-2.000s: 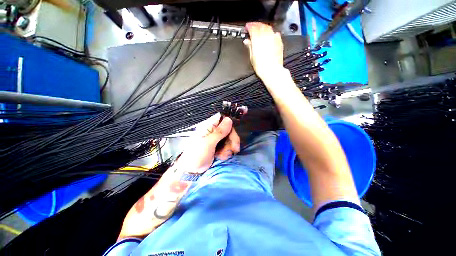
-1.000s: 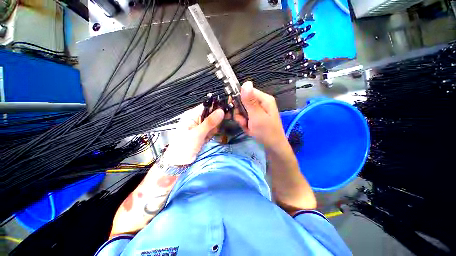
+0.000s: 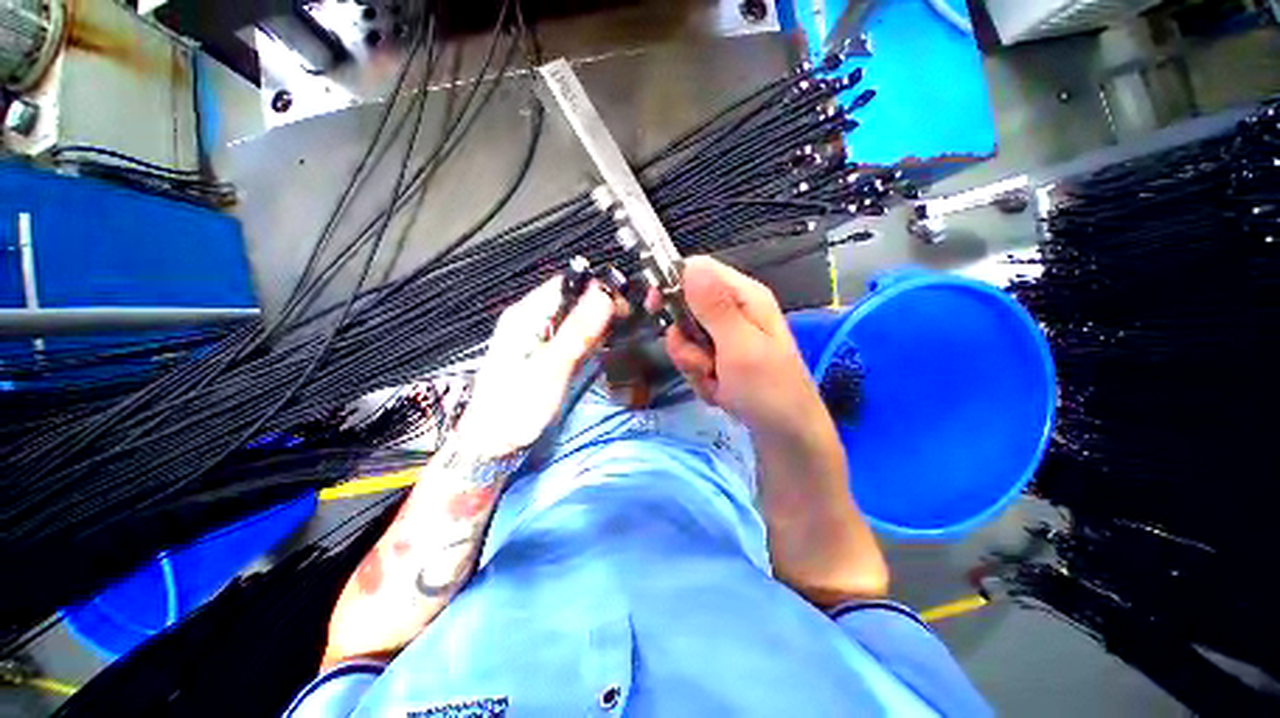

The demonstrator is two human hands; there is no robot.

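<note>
My right hand (image 3: 730, 330) grips the near end of the silver loading bar (image 3: 604, 147) above my lap. The bar slants up and left over the cables, with small blocks along its left edge. My left hand (image 3: 541, 344) holds several black cable ends (image 3: 578, 269) with small silver tips, close to the bar's blocks. Its fingertips are near the bar; whether a tip sits in a block cannot be told. A bundle of long black cables (image 3: 463, 274) lies across the grey machine table (image 3: 323, 183), its connector ends (image 3: 842, 105) fanned at the right.
A blue bucket (image 3: 948, 407) with dark pieces inside stands at right by my knees. A dense black cable mass (image 3: 1165, 365) is at far right. A grey support rail (image 3: 127, 317) is at left. A blue side tray (image 3: 927, 91) lies right of the table. Loose cables run up to the press.
Since the oldest frame, my right hand has brought the bar from the press to my left hand. Over the last second, the bar has shifted slightly down in view and my left fingers have moved.
</note>
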